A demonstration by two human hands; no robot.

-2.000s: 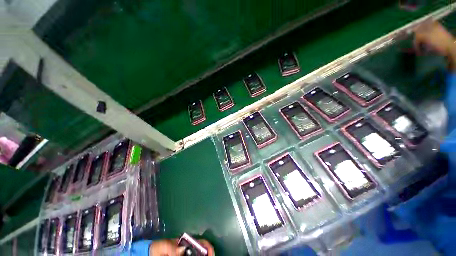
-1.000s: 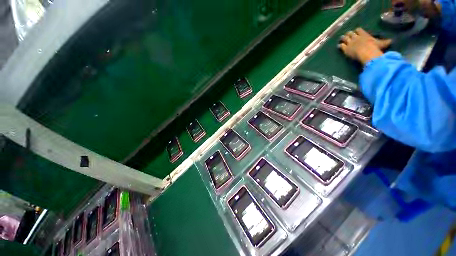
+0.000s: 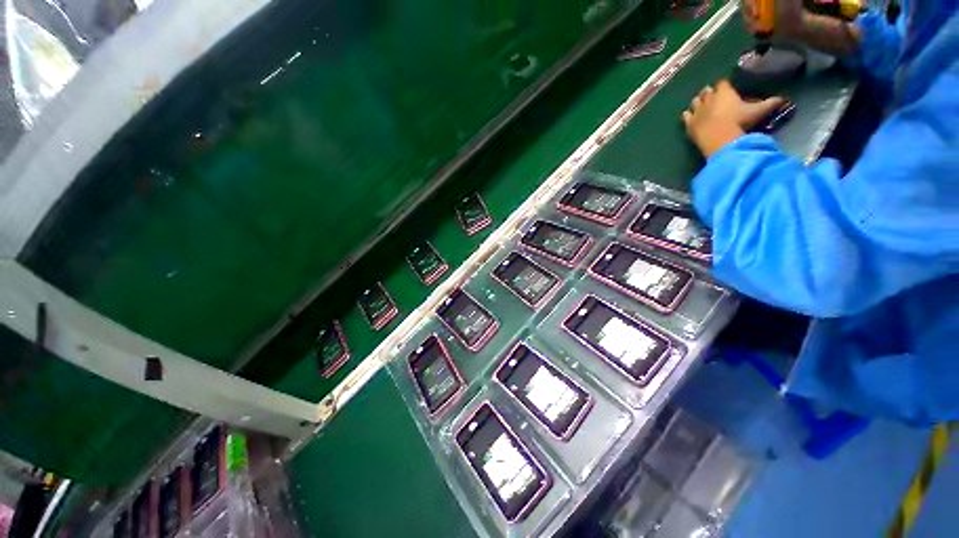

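Note:
A clear blister tray (image 3: 620,426) lies on the green bench in the middle of the view. It holds two rows of phone units with pink-red rims, such as the near one (image 3: 503,462); one row shows bright white areas, the other is mostly dark. A stack of trays with more phone units (image 3: 208,470) is cut off at the lower left, with a green label (image 3: 237,452). Neither of my hands is in view.
Several phone units lie on the recessed green belt (image 3: 426,263) behind a pale rail (image 3: 568,166). A pale metal upright (image 3: 179,368) stands at left. At right, a neighbour's blue sleeve (image 3: 799,231) borders the tray; that person holds an orange tool (image 3: 761,19).
The view has shifted right. A hand holding a phone unit at the bottom edge two seconds ago is out of view. The neighbour's orange tool has come into view.

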